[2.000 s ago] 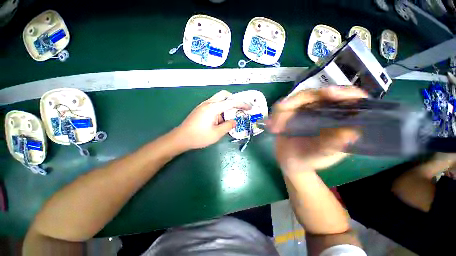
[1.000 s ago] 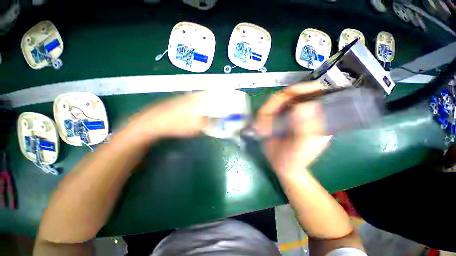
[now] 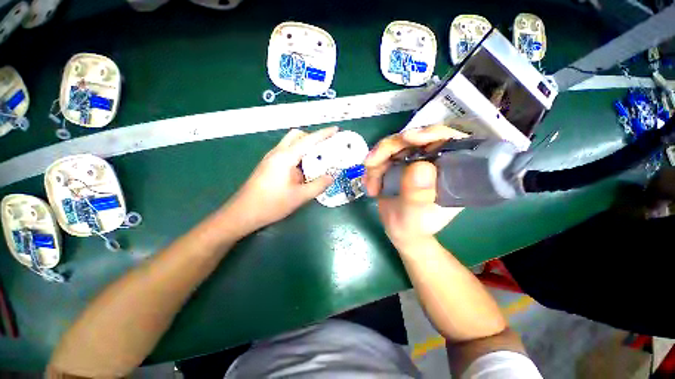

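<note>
A cream-white plastic housing (image 3: 346,152) lies open side up on the green bench in front of me. A light-blue circuit board and a blue component (image 3: 355,172) show inside it. My left hand (image 3: 280,180) grips the housing from its left side, the thumb near the board. My right hand (image 3: 414,185) is closed around a grey electric screwdriver (image 3: 474,176) with a thick black cable at its rear. The screwdriver points left at the housing's right edge. Its tip is hidden by my fingers, and no screw can be made out.
A white screw feeder (image 3: 485,92) stands behind my right hand. A pale strip (image 3: 215,127) crosses the green bench (image 3: 222,296). Several housings with boards lie beyond it, and two more (image 3: 85,194) at the left. Blue parts (image 3: 642,111) lie far right, near a person's dark-clothed body.
The earlier blur over both hands is gone and the housing in my left hand shows clearly. The housings along the far side stand in different places, and another shows at the left edge.
</note>
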